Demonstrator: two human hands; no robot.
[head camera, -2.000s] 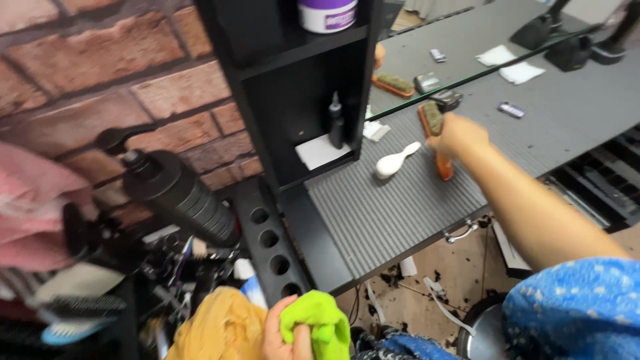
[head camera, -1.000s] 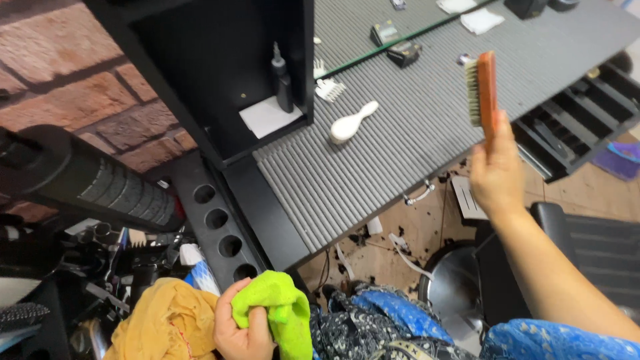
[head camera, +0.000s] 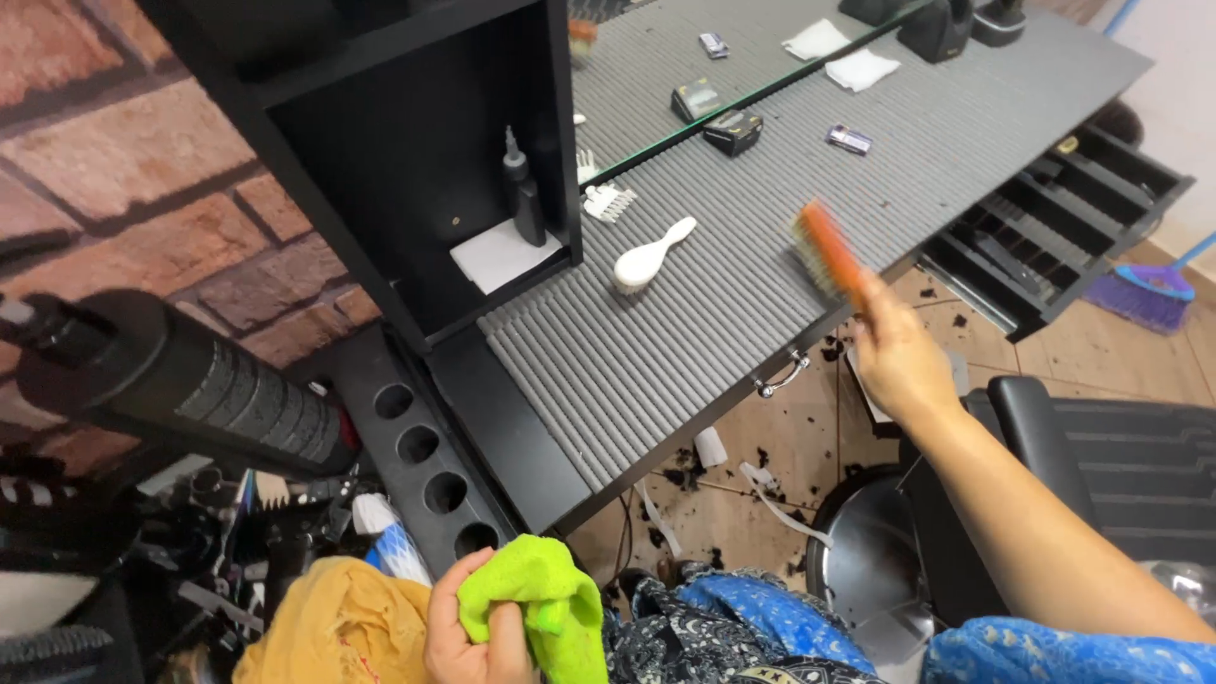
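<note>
My right hand grips the handle of a wooden bristle brush, blurred, over the front part of the ribbed grey mat. Its bristles face left. My left hand clutches a lime-green cloth at the bottom of the view, with a yellow-orange cloth just left of it. A white-handled brush lies on the mat, bristles down, left of the wooden brush. Behind it lies a white clipper guard comb. A small black box and a small printed packet sit farther back.
A black shelf unit holding a nozzle bottle stands at left, beside a large black pump bottle and a holder with round holes. An open drawer juts out at right. A black chair stands below it; hair clippings litter the floor.
The wooden brush, upright in my right hand one second ago, is now tilted to the left and lower over the mat. Two seconds ago that hand was farther back on the counter. My left hand still holds the green cloth.
</note>
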